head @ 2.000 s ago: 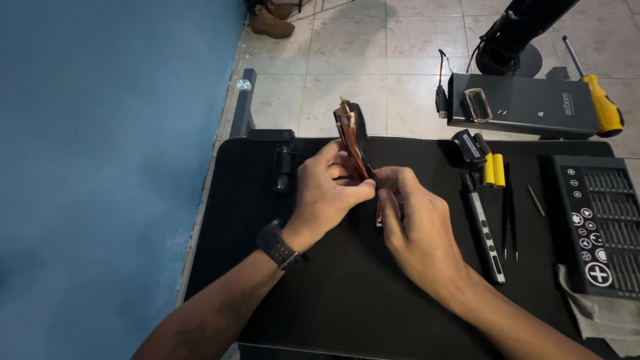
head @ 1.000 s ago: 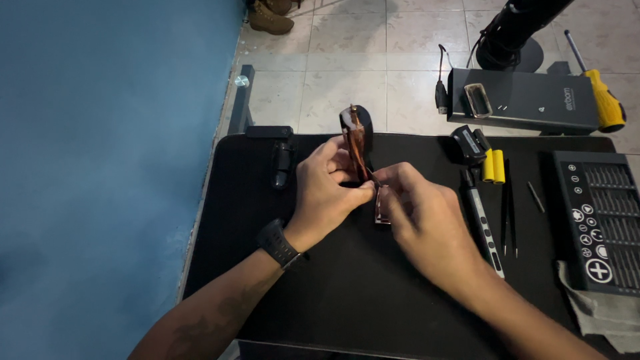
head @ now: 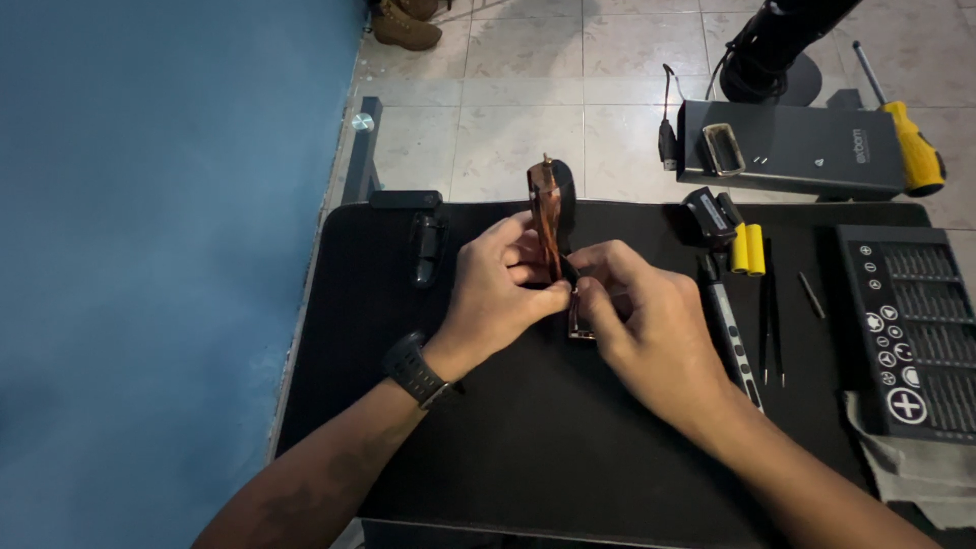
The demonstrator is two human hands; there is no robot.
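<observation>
My left hand (head: 499, 286) grips the lower part of a glossy copper-coloured device housing (head: 547, 210), which stands roughly upright with a small metal tip on top and a dark rounded part behind it. Close against its lower end, my right hand (head: 648, 313) pinches a small dark part (head: 569, 271) between thumb and fingers; what exactly this part is cannot be told. A small copper-rimmed rectangular piece (head: 582, 328) shows below the fingertips, partly hidden by my right thumb.
Right of my hands lie a pen-shaped electric screwdriver (head: 733, 335), black tweezers (head: 772, 320), yellow cylindrical cells (head: 748, 249), a loose bit (head: 811, 295) and a bit case (head: 907, 328). Behind are a dark box (head: 793, 145) and a yellow-handled screwdriver (head: 911, 149). A black device (head: 425, 250) lies at left.
The copper-coloured housing has turned in my left hand, showing more of its broad face than two seconds ago. My right hand stays at its lower end, its fingers slightly shifted.
</observation>
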